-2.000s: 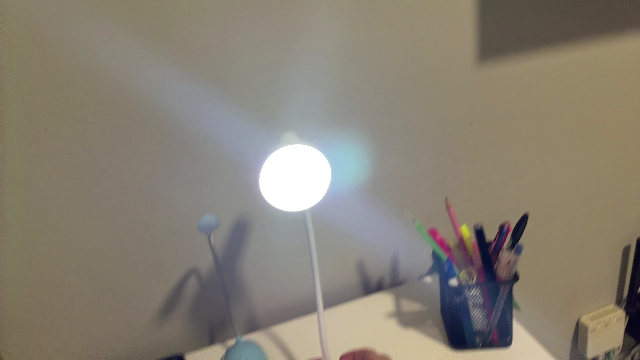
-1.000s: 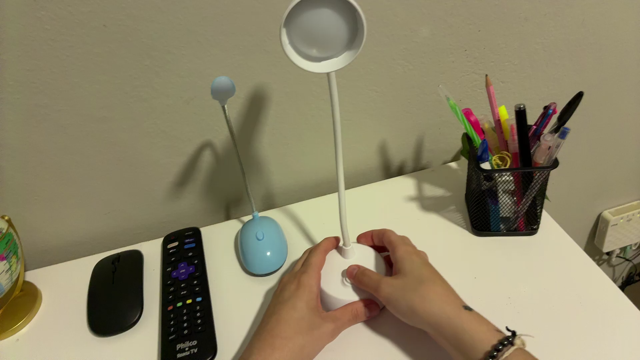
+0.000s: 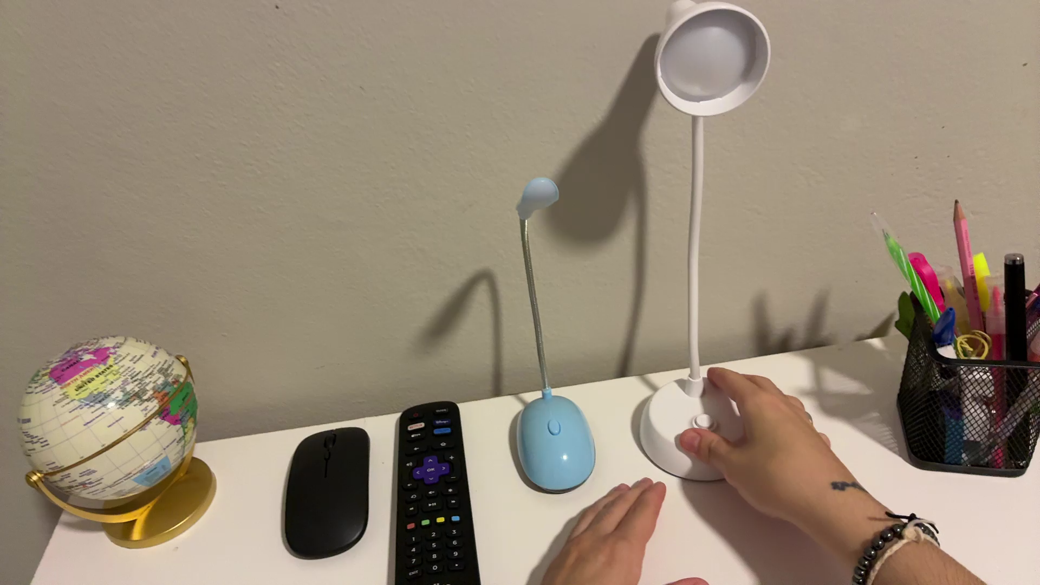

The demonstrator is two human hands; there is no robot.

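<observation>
A white gooseneck desk lamp (image 3: 696, 244) stands upright on the white desk, its round head unlit. My right hand (image 3: 768, 443) rests around the right side of the lamp's round base, with the thumb near the button on top. My left hand (image 3: 609, 536) lies palm down at the desk's front, just below a small light-blue gooseneck lamp (image 3: 556, 443), touching neither lamp. Its fingers are held together and it holds nothing. The blue lamp stands left of the white one.
Left of the lamps lie a black remote control (image 3: 433, 487) and a black computer mouse (image 3: 327, 491). A small globe (image 3: 110, 418) on a gold stand is at the far left. A black mesh cup (image 3: 967, 414) of pens and pencils stands at the right. The wall (image 3: 325, 162) rises behind.
The white lamp was lit two seconds ago and is now off. My left hand has come off its base and moved left onto the desk. My right hand is still at the base. The view has shifted.
</observation>
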